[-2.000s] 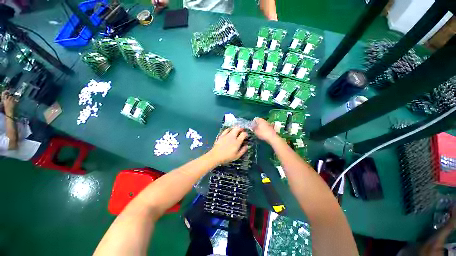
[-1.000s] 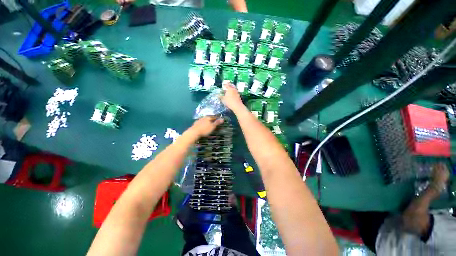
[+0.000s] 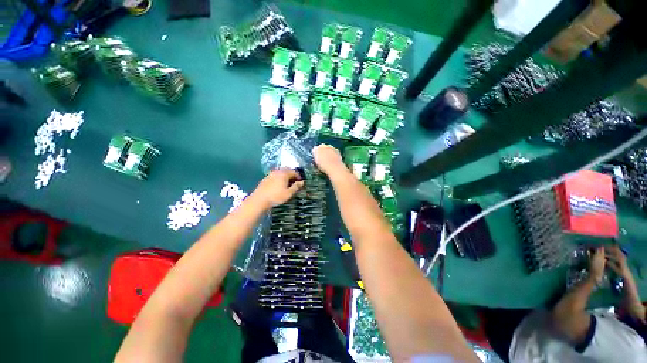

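A long dark ribbed stack of boards (image 3: 294, 244) runs from the bench towards my lap. A shiny crinkled plastic bag (image 3: 287, 150) lies bunched around its far end, with more film along its left side. My left hand (image 3: 284, 186) rests at the stack's upper left, fingers bent. My right hand (image 3: 326, 157) is at the bag's right side, fingers curled on the crinkled film. The fingertips of my left hand are partly hidden, so its hold is unclear.
Rows of green board panels (image 3: 333, 115) lie beyond the bag. White pieces (image 3: 188, 210) lie left, near a small board group (image 3: 130, 156). A yellow-black knife (image 3: 345, 244) is beside my right forearm. Dark uprights (image 3: 454, 46) stand right. A red stool (image 3: 142, 283) is lower left; a person's hands (image 3: 606, 262) are far right.
The view has shifted. My right hand first moved further out with the bag, then back nearer the stack's end. My left hand has moved from atop the stack to its left side. The bag is more bunched.
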